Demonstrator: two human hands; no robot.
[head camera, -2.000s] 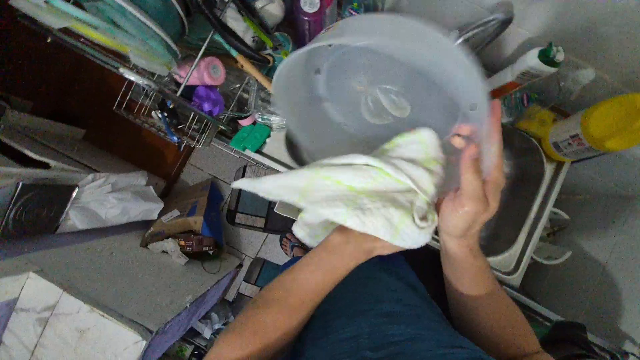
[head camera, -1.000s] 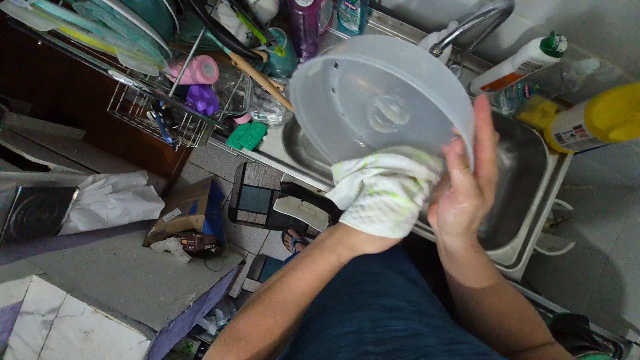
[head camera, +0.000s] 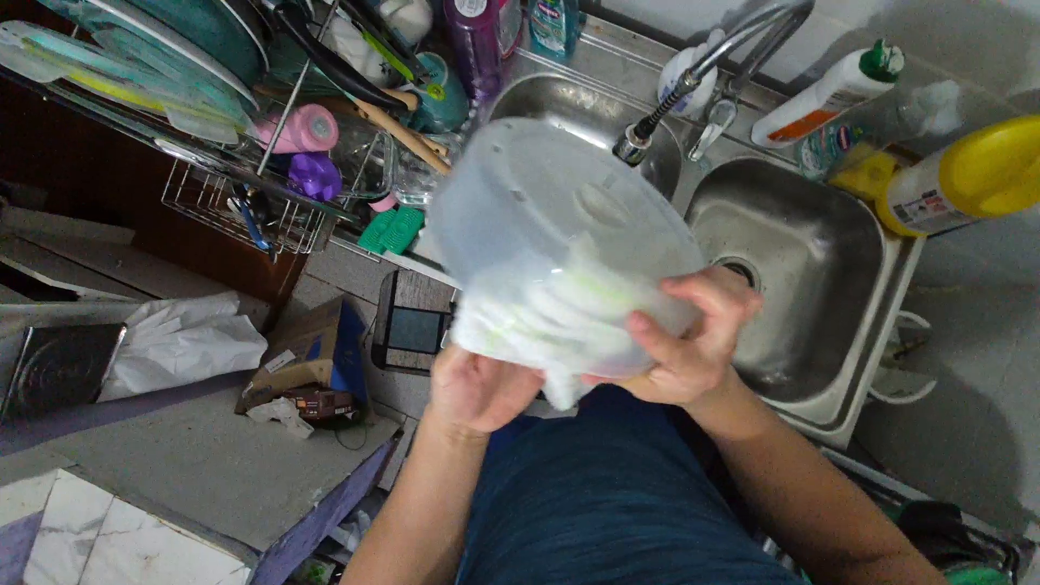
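A translucent round plastic container or cover (head camera: 504, 211) is tilted in front of me, over the near edge of the sink. My right hand (head camera: 699, 333) grips its lower right rim, with the thumb and fingers on the plastic. A white cloth with green marks (head camera: 520, 325) lies against the lower part and shows blurred through the plastic; one end hangs below. My left hand (head camera: 483, 386) is under the lower left rim, shut on the cloth, its fingers partly hidden behind the plastic.
Behind is a double steel sink (head camera: 788, 276) with a curved faucet (head camera: 691, 81). A loaded dish rack (head camera: 268, 162) stands at the left. Bottles, one a yellow-topped bottle (head camera: 934, 195), line the right back. A grey ledge (head camera: 211, 463) and a cardboard box (head camera: 301, 349) are at lower left.
The plastic piece has tipped, so the cloth now shows through its wall instead of lying in front. My left hand has moved beneath its lower left edge.
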